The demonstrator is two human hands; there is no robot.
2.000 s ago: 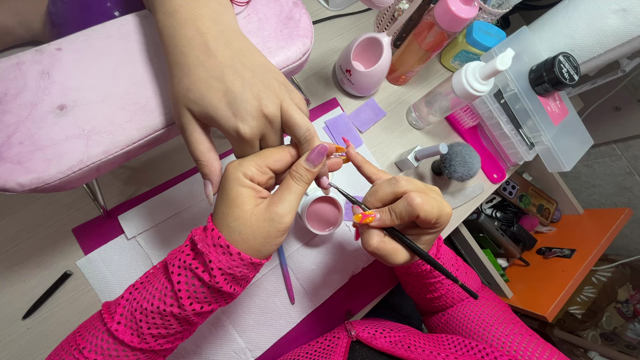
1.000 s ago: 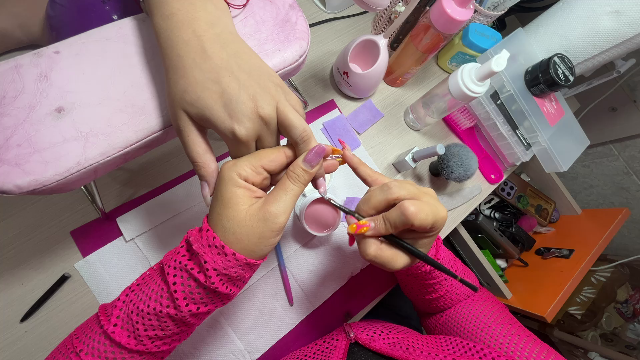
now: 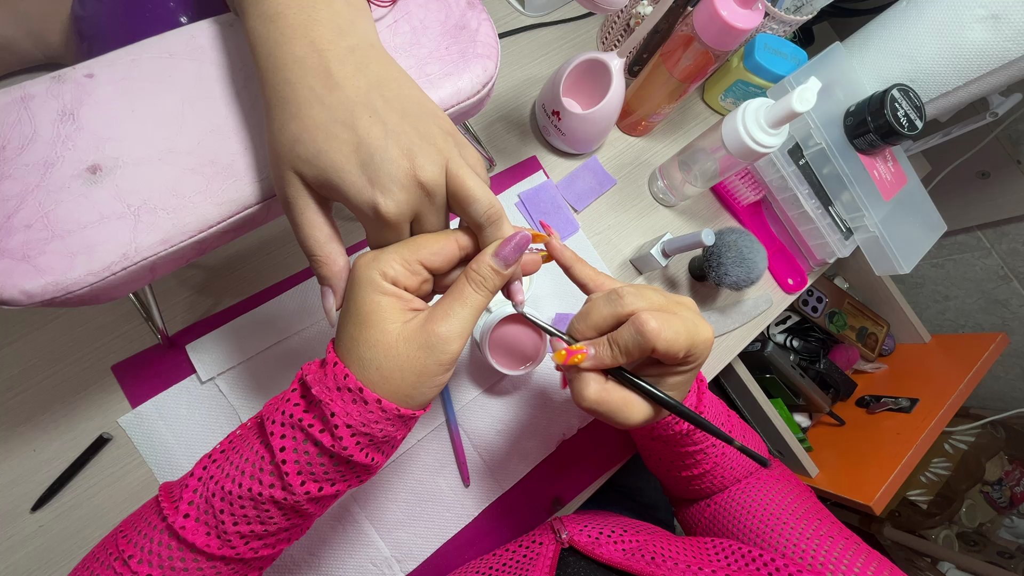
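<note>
My left hand (image 3: pixel 424 312) grips a finger of another person's hand (image 3: pixel 376 152), which reaches in from the top, palm down. In my right hand (image 3: pixel 640 340) is a thin black brush (image 3: pixel 680 414), its tip at the nail of the held finger. My right index finger reaches toward my left fingertips. Just below that nail stands an open jar of pink gel (image 3: pixel 514 342). A blue and purple stick (image 3: pixel 454 440) lies on white paper towels (image 3: pixel 320 464) under my hands.
A pink padded armrest (image 3: pixel 136 160) stands at upper left. Around the work are purple pads (image 3: pixel 548 206), a pump bottle (image 3: pixel 736 144), a pink desk lamp base (image 3: pixel 580 100), a nail polish bottle (image 3: pixel 670 250), a fluffy brush (image 3: pixel 732 260), a clear plastic box (image 3: pixel 872 192) and an open orange drawer (image 3: pixel 920 424).
The brush tip was beside the jar's rim and the held fingertip in the earlier frames; it now touches the nail. My left hand keeps its hold on the finger.
</note>
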